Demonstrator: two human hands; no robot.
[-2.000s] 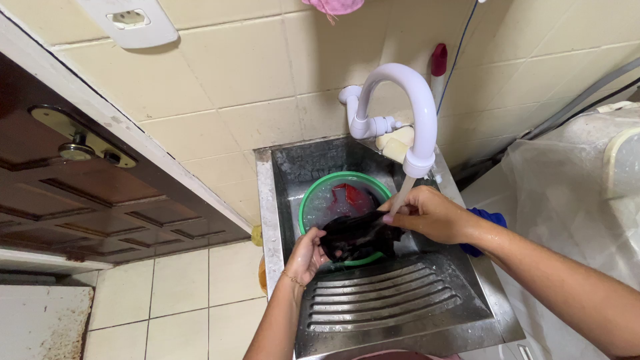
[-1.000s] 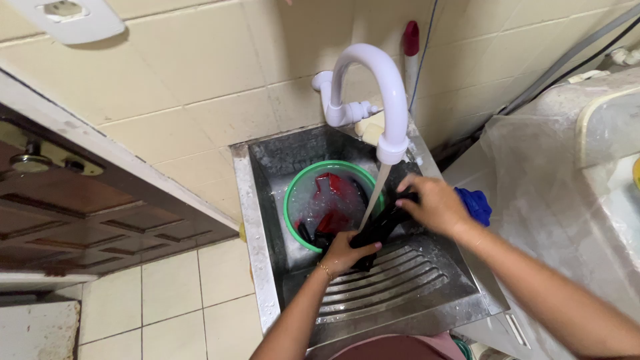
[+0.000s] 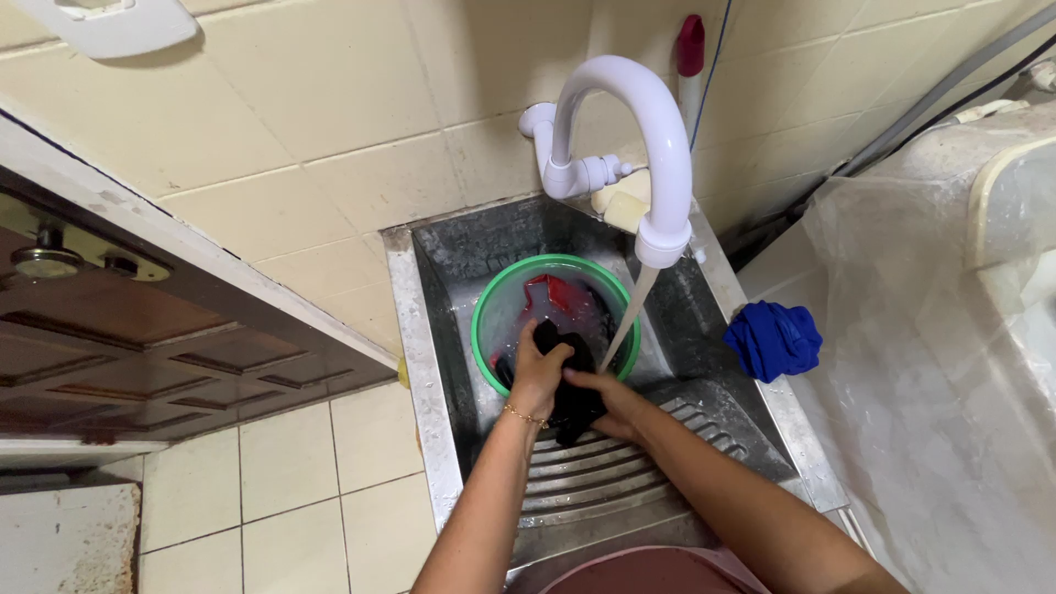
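A bunched, wet black cloth (image 3: 577, 396) is held by both my hands over the near rim of a green-rimmed basin (image 3: 483, 289). My left hand (image 3: 540, 371) grips its left side, and my right hand (image 3: 609, 403) holds its lower right part, with fingers partly hidden. Red cloth (image 3: 557, 293) and dark cloth lie in cloudy water in the basin. Water runs from the white faucet (image 3: 663, 239) just right of the cloth. The basin stands in a metal sink (image 3: 425, 363), behind its ribbed washboard (image 3: 594, 491).
A blue bunched cloth (image 3: 773, 340) lies on the sink's right edge. Pale soap (image 3: 625, 210) sits behind the faucet. A brown panelled door (image 3: 190, 363) is at left, a plastic-covered appliance (image 3: 924, 330) at right. Something pink (image 3: 652, 571) is at the bottom edge.
The black cloth was stretched between my hands one second ago and is now bunched. My right hand has come down from near the faucet outlet toward my left.
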